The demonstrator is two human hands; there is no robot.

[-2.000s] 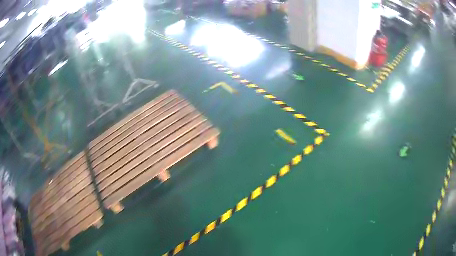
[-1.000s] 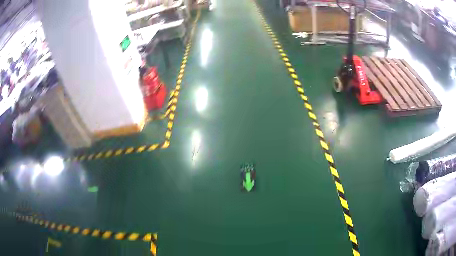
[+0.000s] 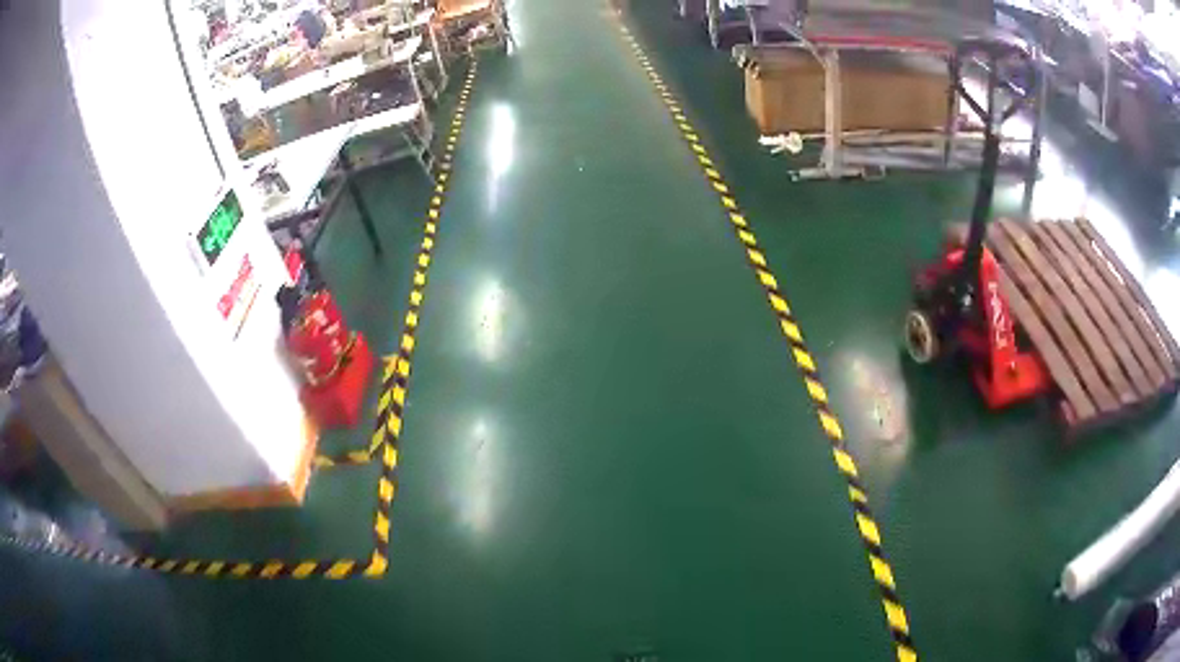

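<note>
Neither of my hands is in the picture, and no held thing shows. Nearest in front of me is the glossy green floor [image 3: 621,427], with a black-and-yellow tape line [image 3: 811,375] on the right and another [image 3: 412,310] on the left. A red pallet jack [image 3: 996,330] stands at the right, against a slatted wooden pallet [image 3: 1093,310]. A white wrapped roll [image 3: 1123,537] lies on the floor at the lower right.
A white pillar [image 3: 168,259] stands at the left, with red fire extinguishers [image 3: 321,343] beside it. White work tables [image 3: 330,97] are behind. A table [image 3: 893,26] with a large brown carton [image 3: 848,93] stands at the upper right. A dark wrapped roll [image 3: 1145,627] is cut off lower right.
The view has swung from the wooden pallets to the aisle and moved forward. The pillar, extinguishers and pallet jack look nearer. The floor arrow and most rolls at the right have left the view.
</note>
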